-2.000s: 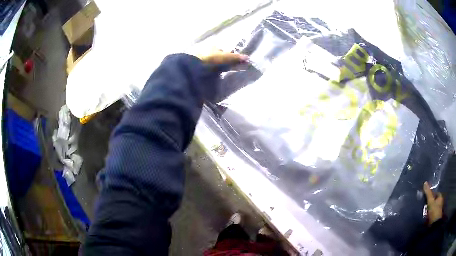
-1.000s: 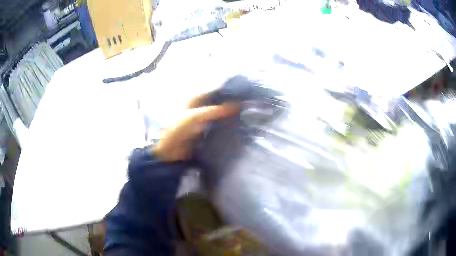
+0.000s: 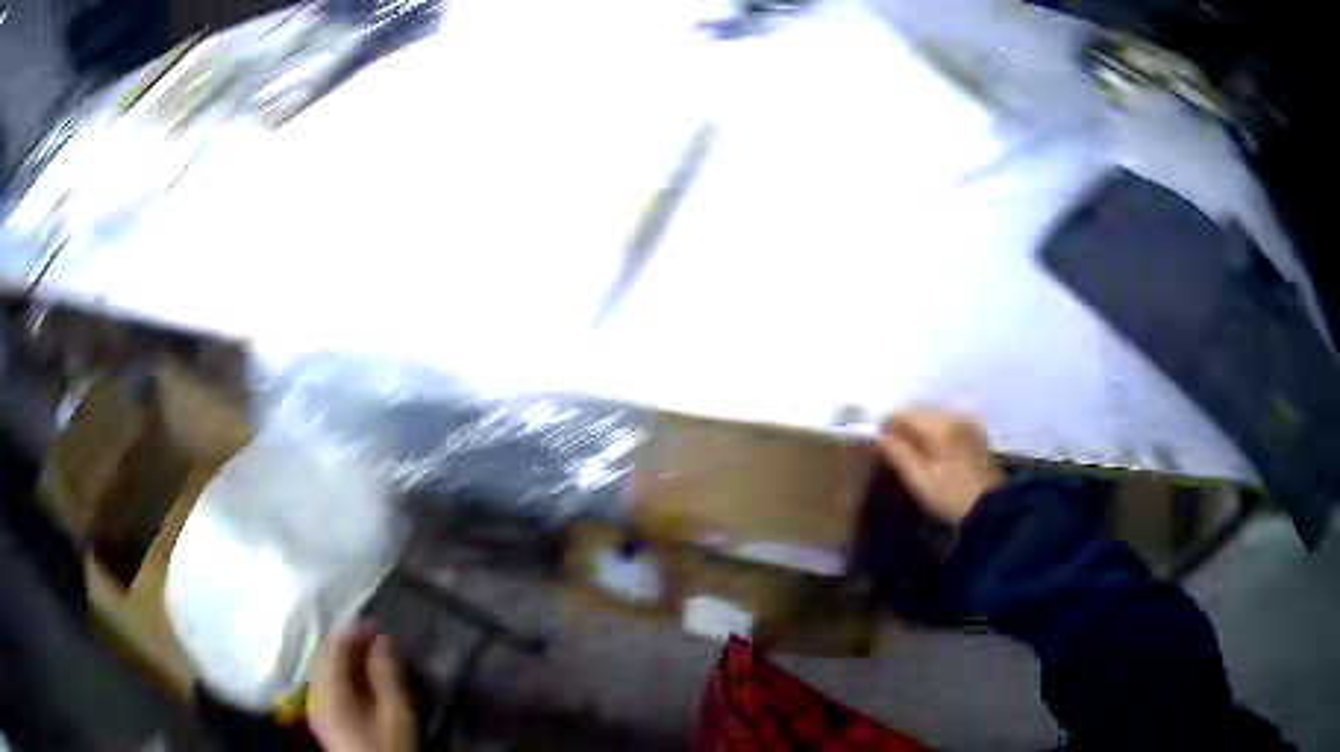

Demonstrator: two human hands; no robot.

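Note:
My left hand (image 3: 357, 693) is low in the view, partly cut off by the bottom edge, just right of a white rounded plastic bundle (image 3: 250, 573) hanging below the table. Whether it holds the plastic cannot be told. My right hand (image 3: 945, 458) is at the front edge of the white table (image 3: 794, 323), fingers bent; no held thing can be made out. Shiny clear plastic (image 3: 514, 441) hangs over the table edge between the hands. Glare and blur hide detail on the tabletop.
A dark folded garment (image 3: 1190, 309) lies at the table's right side. Shiny bagged items (image 3: 235, 88) lie at the far left. Cardboard boxes (image 3: 757, 478) stand under the table. Red cloth (image 3: 794, 705) shows at the bottom.
The view has swung round. The bagged jacket with yellow print, earlier between my hands, is no longer there. My left hand is now low beside the white plastic; my right is at the table edge.

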